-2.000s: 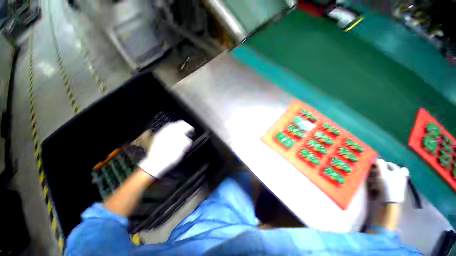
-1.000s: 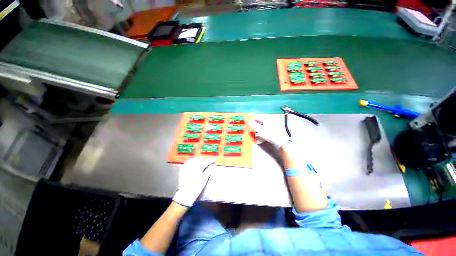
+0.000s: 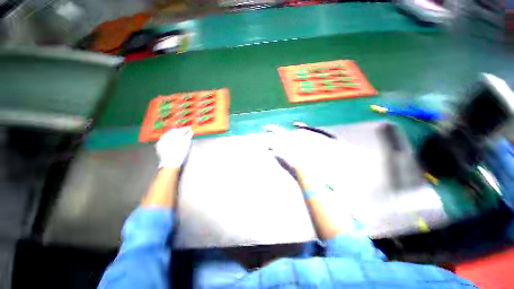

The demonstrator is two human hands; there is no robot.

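A red-orange foam sheet (image 3: 147,124) with rows of small green circuit boards (image 3: 185,106) lies on the green belt's near side at left. My left hand (image 3: 174,148), in a white glove, is at its near edge; its fingers are blurred and I cannot tell if they grip it. My right hand (image 3: 280,145), gloved and blurred, is over the cutters (image 3: 318,132), whose dark handles show on either side of it; its grip is unclear. A second foam sheet with boards (image 3: 364,88) lies on the belt further right.
The metal sheet (image 3: 225,197) covers the near bench. A black brush (image 3: 390,147) and a blue tool with a yellow tip (image 3: 406,113) are at right, beside a dark round device (image 3: 442,157). A blue sleeve (image 3: 503,163) shows at the right edge. A red sheet (image 3: 490,271) is bottom right.
The left foam sheet has moved from the metal sheet forward and left onto the belt, with my left hand at its edge. My right hand has left the sheet and is over the cutters.
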